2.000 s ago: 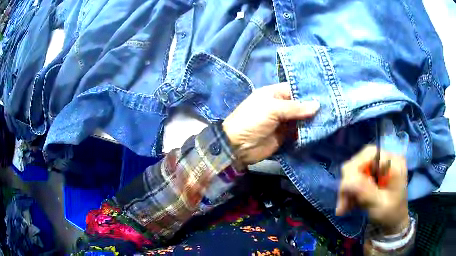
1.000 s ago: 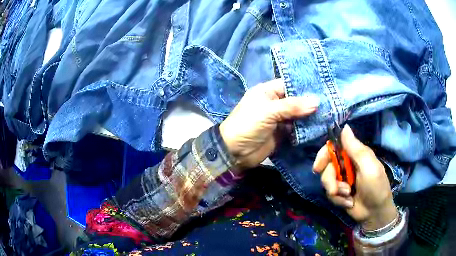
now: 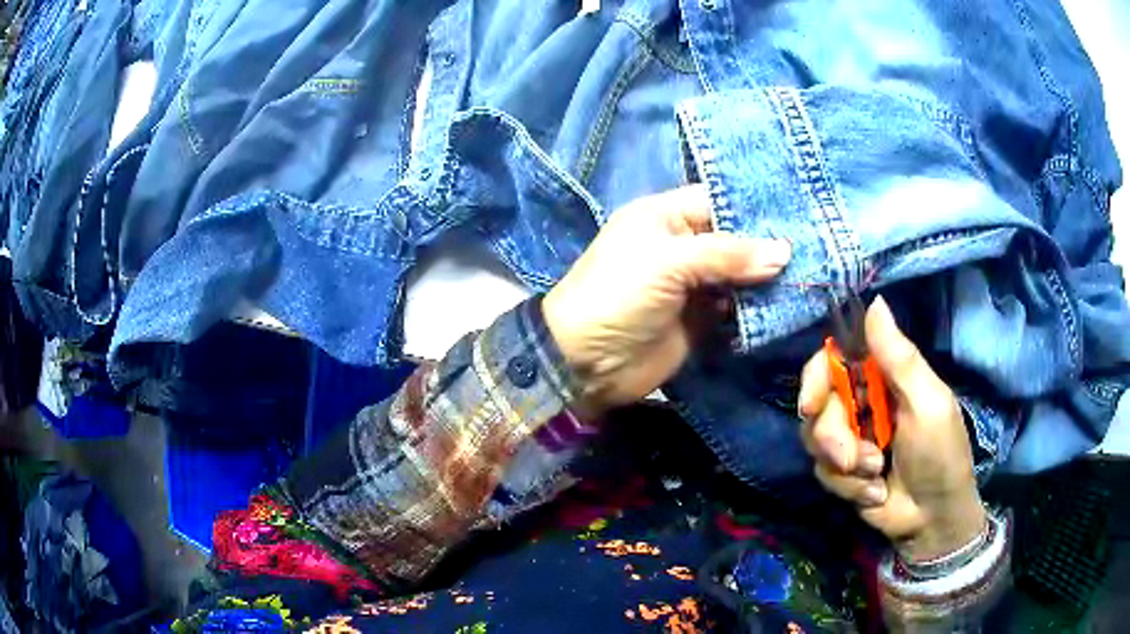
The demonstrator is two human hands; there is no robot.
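A denim shirt [image 3: 954, 136] lies in front of me, its stitched cuff [image 3: 768, 161] towards me. My left hand [image 3: 644, 297] pinches the cuff's edge, thumb on top, fingers hidden behind the cloth. My right hand [image 3: 898, 434] holds orange-handled thread snips [image 3: 864, 394]. The snips' metal blades point up at the cuff's lower seam, close to the cloth. Thin reddish threads [image 3: 867, 275] show at the seam by the blade tips. Whether the blades are closed on a thread I cannot tell.
More denim garments [image 3: 285, 136] lie overlapped at the left on the white tabletop [image 3: 459, 303]. Blue bins [image 3: 223, 458] stand below the table edge at left, one with denim scraps [image 3: 77, 545]. A dark green mesh crate [image 3: 1066, 533] is at lower right. My floral apron [image 3: 533, 570] is below.
My right hand has come left and up from the shirt's loose lower folds to the cuff seam, then shifted slightly right. My left hand keeps its hold on the cuff.
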